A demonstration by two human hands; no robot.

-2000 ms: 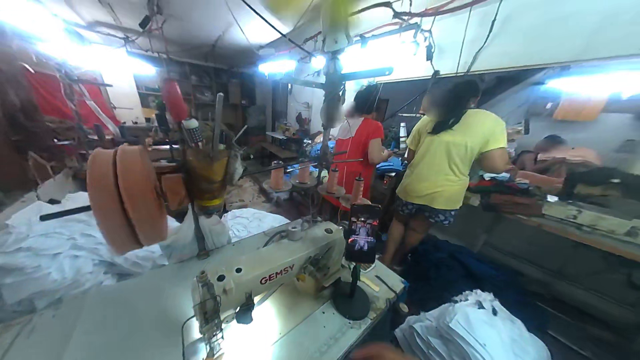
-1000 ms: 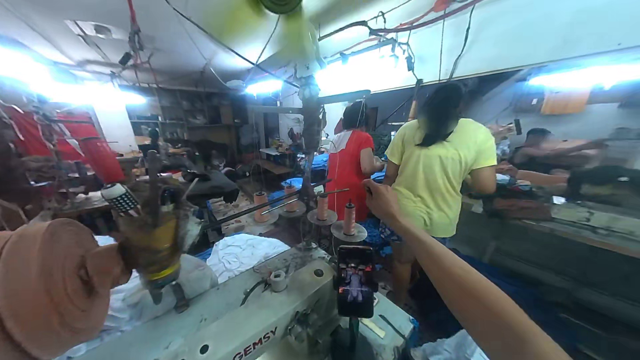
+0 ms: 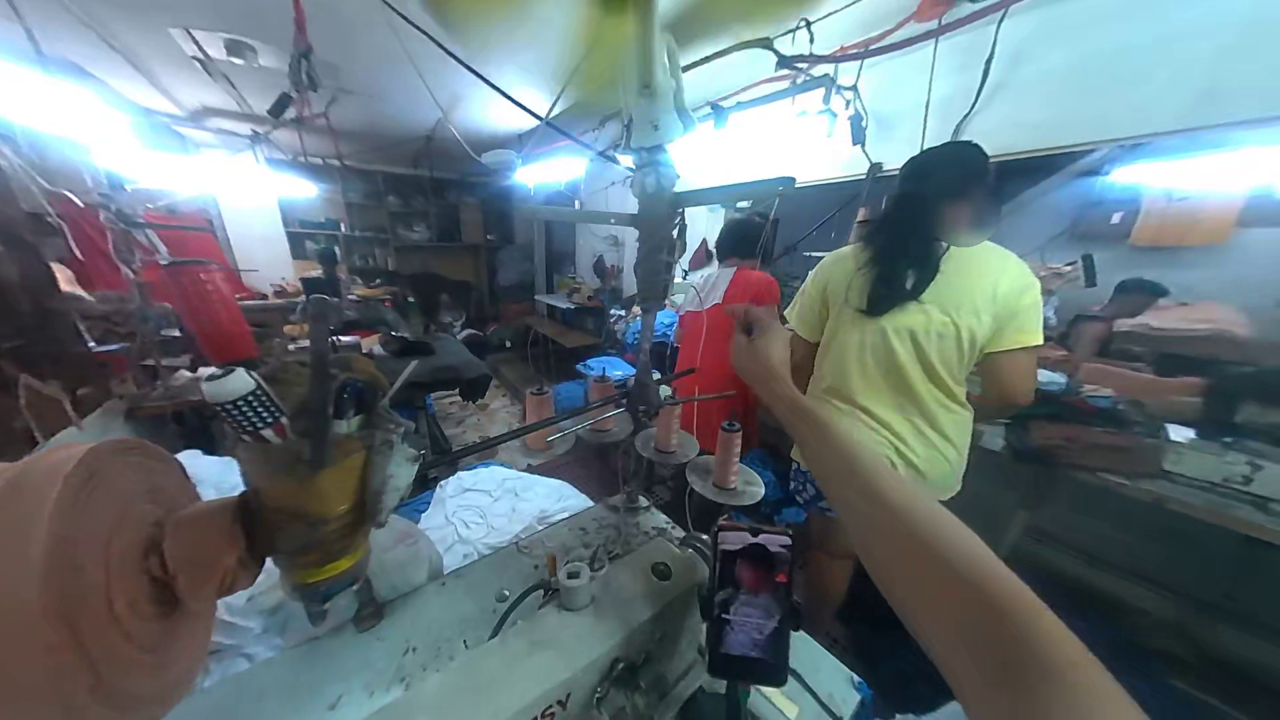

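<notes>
My right hand [image 3: 760, 345] is raised at centre, its fingertips together above the thread stand; whether it pinches a thread cannot be made out. Below it, a cone of pinkish thread [image 3: 728, 455] stands on a round plate, with several more cones to its left, one of them a pinkish cone [image 3: 668, 425]. Thin metal rods [image 3: 540, 430] run out from the stand's pole [image 3: 655, 260]. Under the stand lies the head of a Gemsy sewing machine [image 3: 560, 640], and a phone [image 3: 750, 605] is propped upright at its right end. My left hand is out of view.
A large roll of brownish-pink tape [image 3: 100, 580] and a cut plastic container of tools [image 3: 325, 500] stand at left, near white cloth [image 3: 495, 515]. Beyond the machine are a person in a yellow shirt [image 3: 915, 370] and one in red [image 3: 725, 310]. A blurred fan turns overhead.
My right hand, barely in view at the bottom edge two seconds ago, has risen to the thread stand and remains raised there. The view has shifted up and closer to the stand.
</notes>
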